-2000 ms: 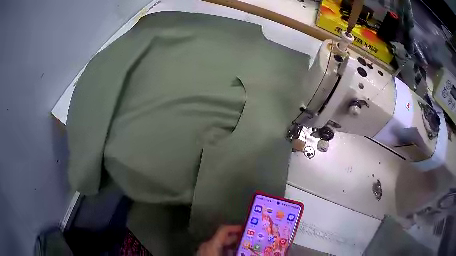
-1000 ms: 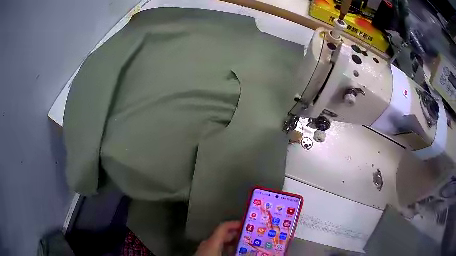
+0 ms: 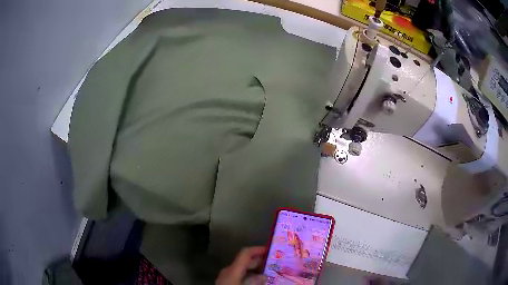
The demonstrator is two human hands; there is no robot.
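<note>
My left hand [image 3: 242, 268] is at the bottom edge, partly cut off, and holds a red-edged smartphone [image 3: 299, 250] by its left side. The phone's screen is lit pink-purple with blurred icons, and its lower end is cut off. A large sage green garment panel [image 3: 178, 122] lies left of the needle area, with folds and a curved slit; the phone is over its lower right part. Its right edge reaches the presser foot [image 3: 322, 135]. My right hand is not clearly seen; a faint pinkish blur at the bottom edge right of the phone cannot be made out.
The cream-white sewing machine [image 3: 409, 94] stands at the right. A yellow box [image 3: 390, 25] is behind it. A printed scale [image 3: 367, 250] runs along the white table front. Green cloth [image 3: 445, 261] lies at the lower right. A pale wall [image 3: 33, 111] borders the left.
The phone's screen has changed from sharp icons to a blurred display. The phone remains in my left hand. The whole view has shifted slightly; the panel lies as before.
</note>
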